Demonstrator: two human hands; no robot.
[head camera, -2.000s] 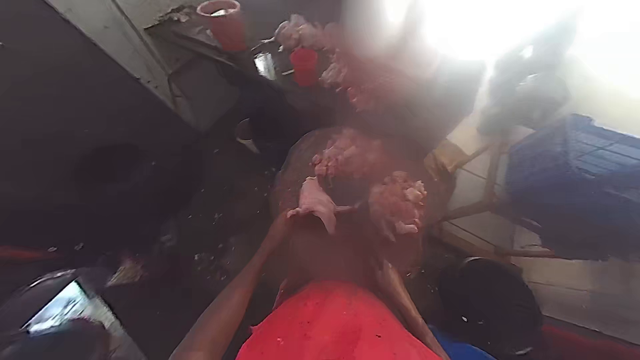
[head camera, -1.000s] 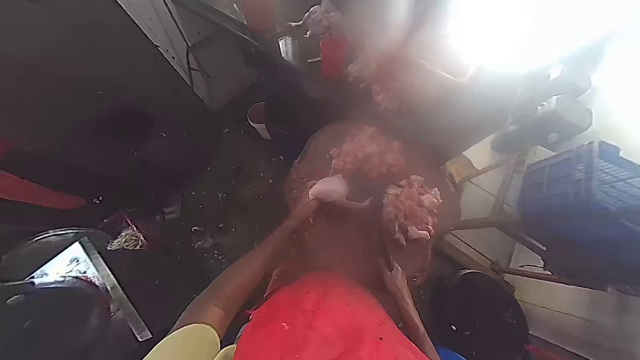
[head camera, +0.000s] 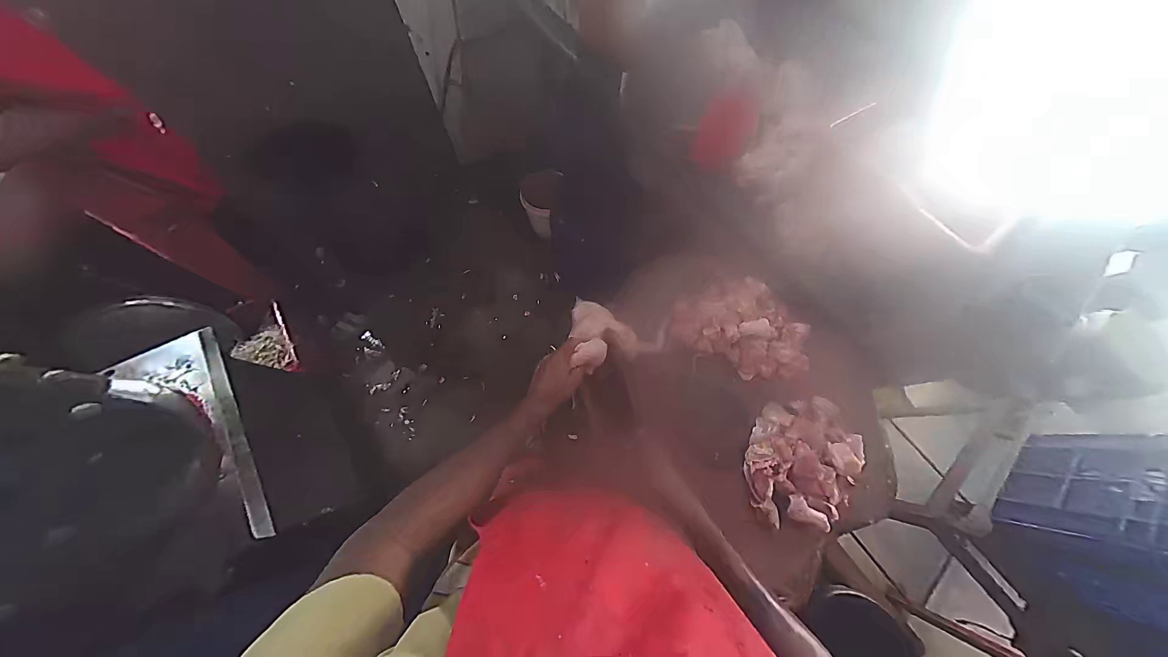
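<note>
My left hand (head camera: 553, 376) is closed on a pale piece of raw meat, probably poultry (head camera: 591, 321), at the left edge of a round, dark chopping block (head camera: 703, 429). My right forearm reaches up from the lower right; the right hand (head camera: 630, 388) is blurred close beside the left, and its fingers cannot be made out. On the block lie two heaps of cut raw meat: one farther off (head camera: 744, 328), the other nearer on the right (head camera: 805, 465).
A blue plastic crate (head camera: 1077, 493) stands at the right. Beyond the block are a small bucket (head camera: 538, 203) and a blurred red cup (head camera: 727, 128). At the left are a metal-edged tray (head camera: 228, 429) and a person in red (head camera: 109, 119). Glare covers the upper right.
The view has shifted, bringing more of the left side in. My left hand has drawn the meat piece from over the block to its left edge. The red-clad person shows more at the left.
</note>
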